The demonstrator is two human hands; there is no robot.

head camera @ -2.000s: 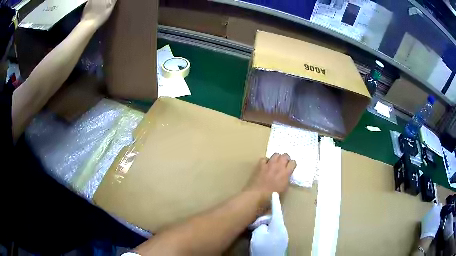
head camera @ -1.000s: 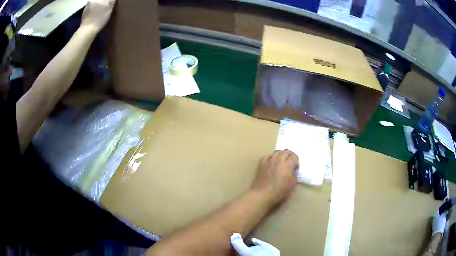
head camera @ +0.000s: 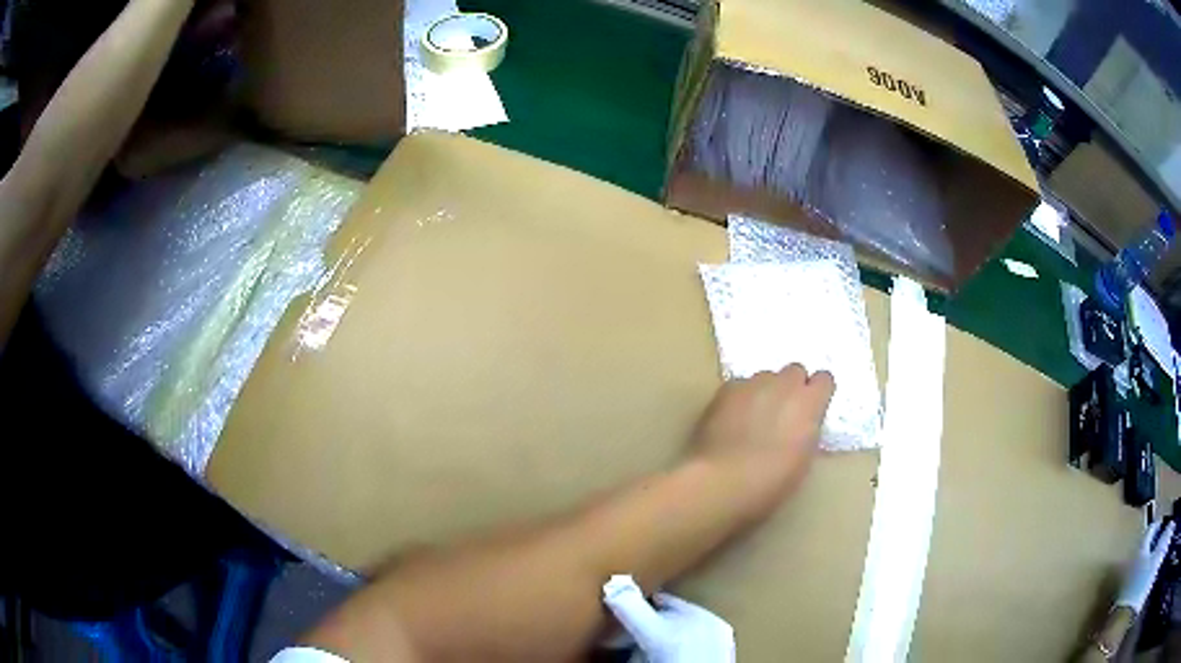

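Note:
White bubble bags (head camera: 790,306) lie flat in front of the carton, the upper one slightly turned and overlapping another behind it. My left hand (head camera: 771,417), bare, has its fingers curled on the upper bag's near edge; the fingertips are partly hidden. My right hand (head camera: 674,629), in a white glove, is low at the bottom edge, partly cut off, thumb apart from the fingers, with nothing seen in it.
A supply carton (head camera: 848,49) lies on its side, holding bubble bags. A white strip (head camera: 907,479) crosses the cardboard. Tape roll (head camera: 464,43) and clear wrap (head camera: 194,279) are left. Black boxes (head camera: 1096,417) and another worker's gloved hand (head camera: 1145,566) are right. A neighbour's arm (head camera: 84,123) is far left.
The view has tilted downward. The upper bag has shifted towards me and turned a little, showing the bag behind it. My gloved hand has dropped lower since the earliest frame.

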